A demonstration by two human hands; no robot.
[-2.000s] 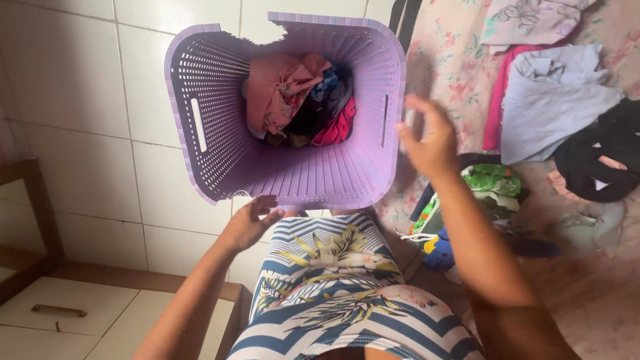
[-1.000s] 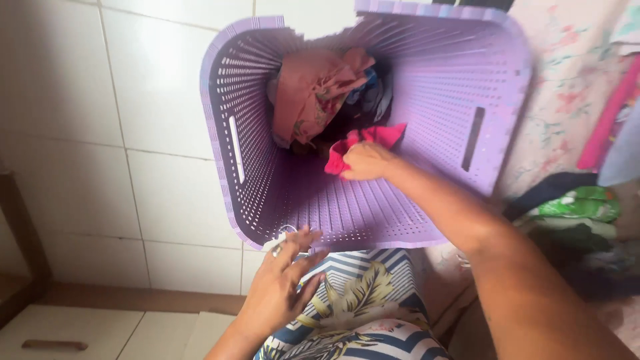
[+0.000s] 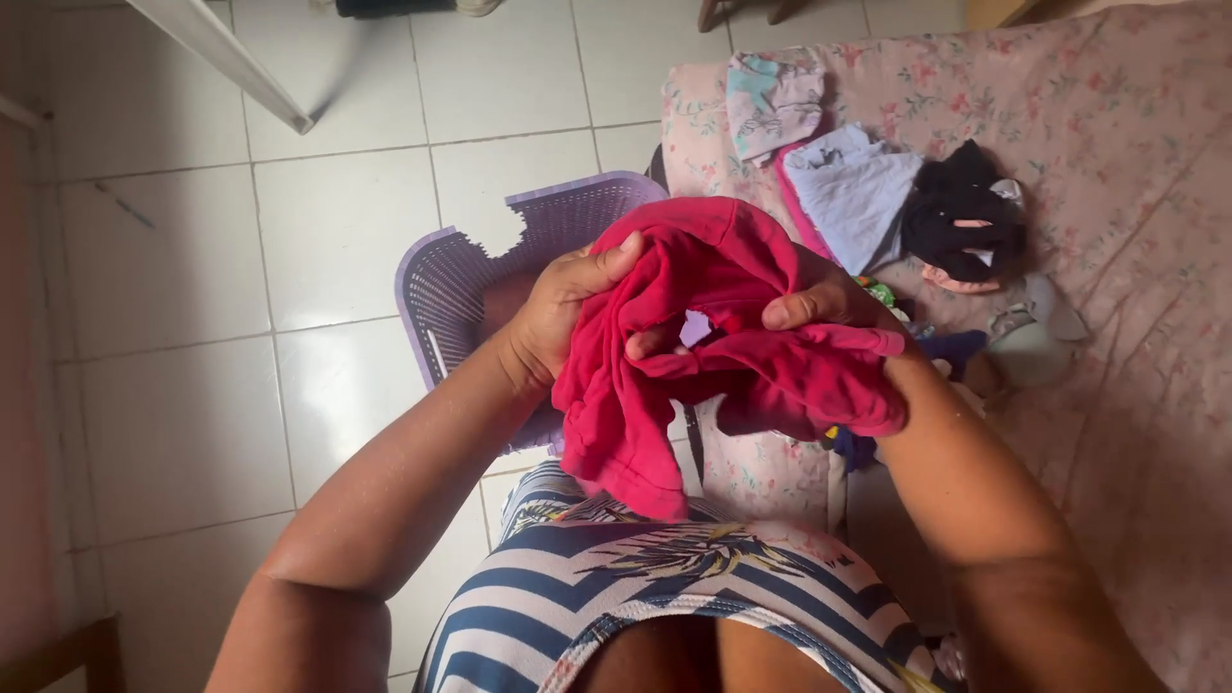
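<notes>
A crumpled red-pink cloth garment [image 3: 626, 423] is held up between both hands in front of my body. My left hand [image 3: 568, 298] grips its left side, with the thumb on top and fingertips showing through an opening in the cloth. My right hand [image 3: 818, 303] holds the right side, its thumb over the fabric and its other fingers mostly hidden. Beneath and behind the garment stands a purple perforated plastic laundry basket [image 3: 423, 279] with a broken rim; the cloth and my left hand cover much of it, so its contents are mostly hidden.
A bed with a floral sheet [image 3: 1107, 173] lies to the right. On it are a light blue garment [image 3: 852, 188], a black garment [image 3: 948, 217], a white printed garment [image 3: 775, 101] and a pale bra [image 3: 1035, 332]. White floor tiles [image 3: 337, 231] extend left, under a white metal leg [image 3: 236, 63].
The red-pink garment has come out of the basket, where my right hand gripped it. My left hand has left the basket's near rim and now holds the garment too. The view has shifted strongly.
</notes>
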